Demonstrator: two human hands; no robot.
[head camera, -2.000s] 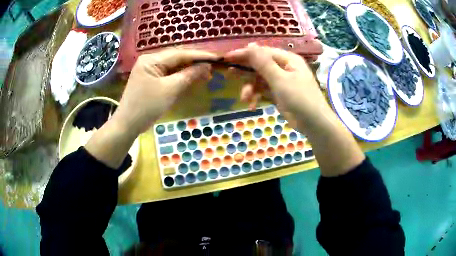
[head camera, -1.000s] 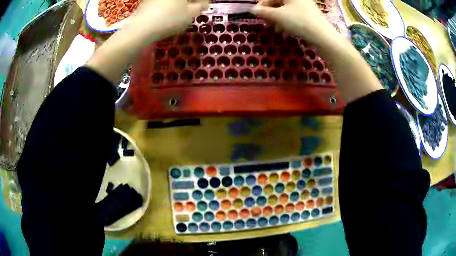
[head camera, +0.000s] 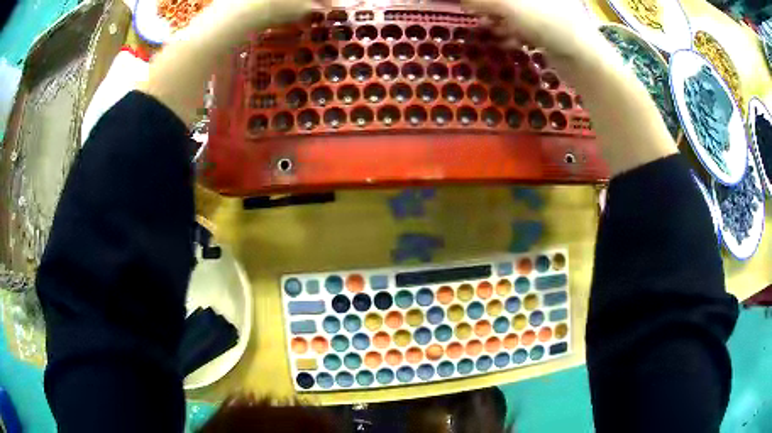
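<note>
The red jig (head camera: 423, 161), with rows of round pockets, lies across the upper middle. The pockets I can see into look empty. My left hand (head camera: 245, 30) and my right hand (head camera: 529, 30) reach over its left and right sides to the far side. The top edge cuts off the fingers of both, so what they hold is hidden. The white-edged layout sample (head camera: 434, 351), filled with multicoloured round and oblong caps, lies nearer me. A long black strip (head camera: 289, 200) lies between jig and sample.
A cream bowl (head camera: 244, 334) with black strips is left of the sample, partly behind my sleeve. A worn brown carton (head camera: 51, 127) is far left. Orange caps (head camera: 182, 10) sit in a plate upper left. Plates of teal caps (head camera: 707, 106) and blue-grey caps (head camera: 738, 207) are right. Small blue-grey pieces (head camera: 416, 245) lie mid-table.
Two seconds ago both hands held a thin dark strip above the table. They then moved over the jig's far rows and are now farther out, at the top edge. The jig looks larger than one second ago.
</note>
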